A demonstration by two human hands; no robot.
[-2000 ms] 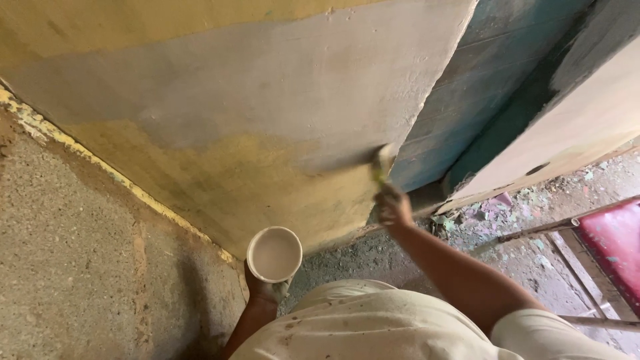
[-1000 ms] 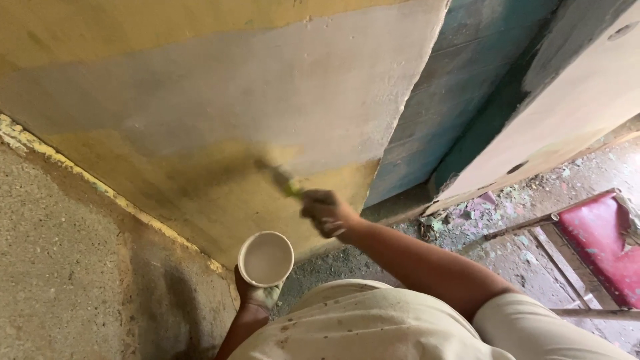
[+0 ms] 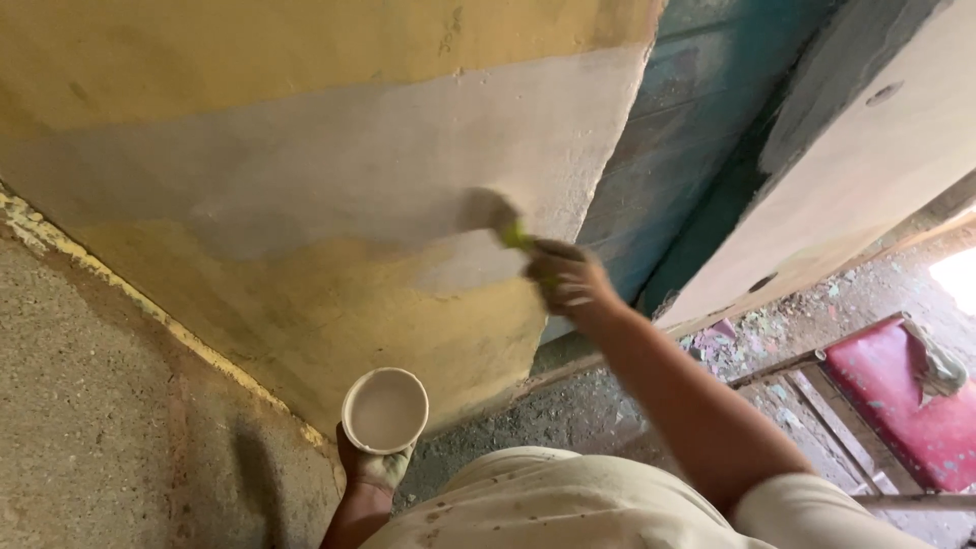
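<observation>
My right hand (image 3: pixel 566 278) grips a paintbrush (image 3: pixel 512 229) with a yellow-green handle. Its blurred bristles are at the pale grey painted band on the yellow wall (image 3: pixel 305 305), whose lower edge is uneven. Below, at the bottom centre-left, my left hand (image 3: pixel 374 465) holds a round white tub (image 3: pixel 385 410) of pale grey paint from beneath, its open top facing me. Paint marks both hands. Between the band and the wall's rough right edge, the surface is pale grey too.
A blue-green recessed panel (image 3: pixel 671 130) lies right of the wall, then a pale wall (image 3: pixel 846 168). At lower right stands a metal-framed chair with a red seat (image 3: pixel 884 404) and a cloth (image 3: pixel 942 366) on it. Paint flakes litter the floor; a rough wall (image 3: pixel 91 396) is at left.
My right hand and the brush first moved left along the wall, then back to the right and upward. More of the yellow near the right edge is now pale grey. The tub remains in my left hand.
</observation>
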